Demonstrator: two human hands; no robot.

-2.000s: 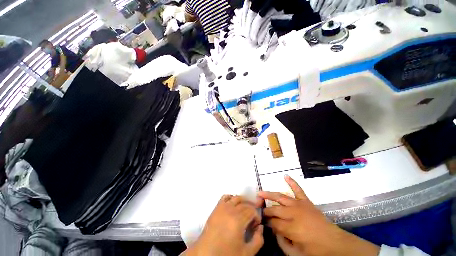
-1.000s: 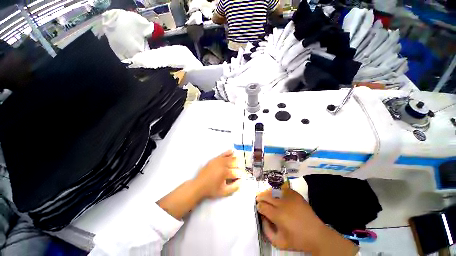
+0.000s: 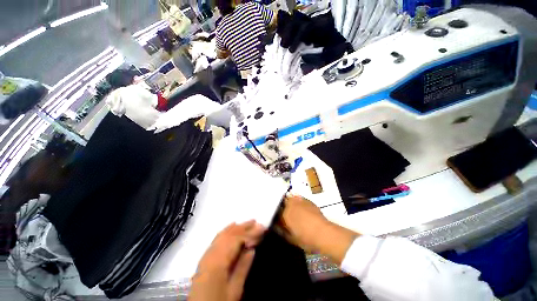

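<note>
A fabric panel with a white face (image 3: 244,191) and a black face lies in front of the needle of the white sewing machine (image 3: 365,82). Its black part hangs over the table's front edge. My left hand (image 3: 226,258) grips the panel's edge between thumb and fingers, low in the picture. My right hand (image 3: 300,220) holds the same edge closer to the presser foot (image 3: 282,169), its fingertips partly hidden by the fabric.
A tall stack of black panels (image 3: 126,197) stands at left. A yellow-brown block (image 3: 314,180), a black fabric piece (image 3: 365,164) with a slim pink and blue item (image 3: 391,193), and a smartphone (image 3: 494,157) lie at right. A person in a striped shirt (image 3: 242,35) is behind.
The view has swung and tilted. My left hand has moved from beside the needle back towards the table's front edge. The panel's edge is now lifted and its black face shows.
</note>
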